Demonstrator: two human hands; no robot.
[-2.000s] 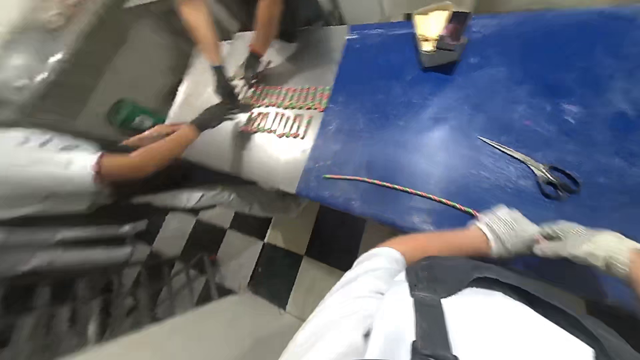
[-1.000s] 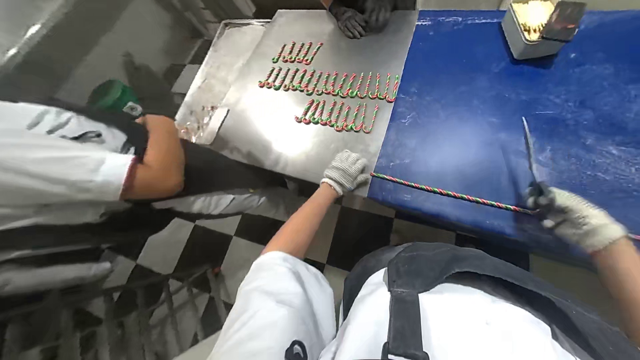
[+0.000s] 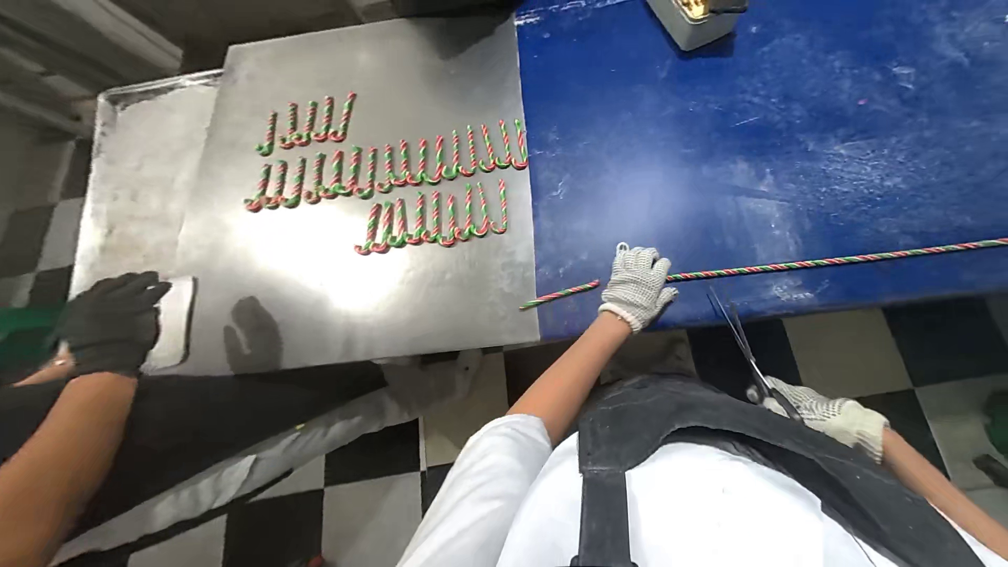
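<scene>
My left hand (image 3: 636,288), in a white knit glove, rests over the near left part of the blue surface, on the left end of a long red, green and white striped candy rope (image 3: 819,264). Just left of that hand a short cut piece of the rope (image 3: 561,294) lies across the seam onto the metal. My right hand (image 3: 819,409), gloved too, holds scissors (image 3: 742,335) near my apron, their blades pointing up toward the table edge and slightly apart. Several rows of small striped candy canes (image 3: 405,164) lie on the metal sheet.
A metal sheet (image 3: 441,307) adjoins the blue work surface (image 3: 709,157), with a tray (image 3: 157,150) at its left. A co-worker's black-gloved hand (image 3: 114,323) is on a white object (image 3: 175,323). A grey container (image 3: 693,24) stands at the far edge. Checkered floor lies below.
A short piece of rope now lies separate, left of my left hand. The scissors, lying on the blue surface at first, were picked up by my right hand and are now nearer my apron.
</scene>
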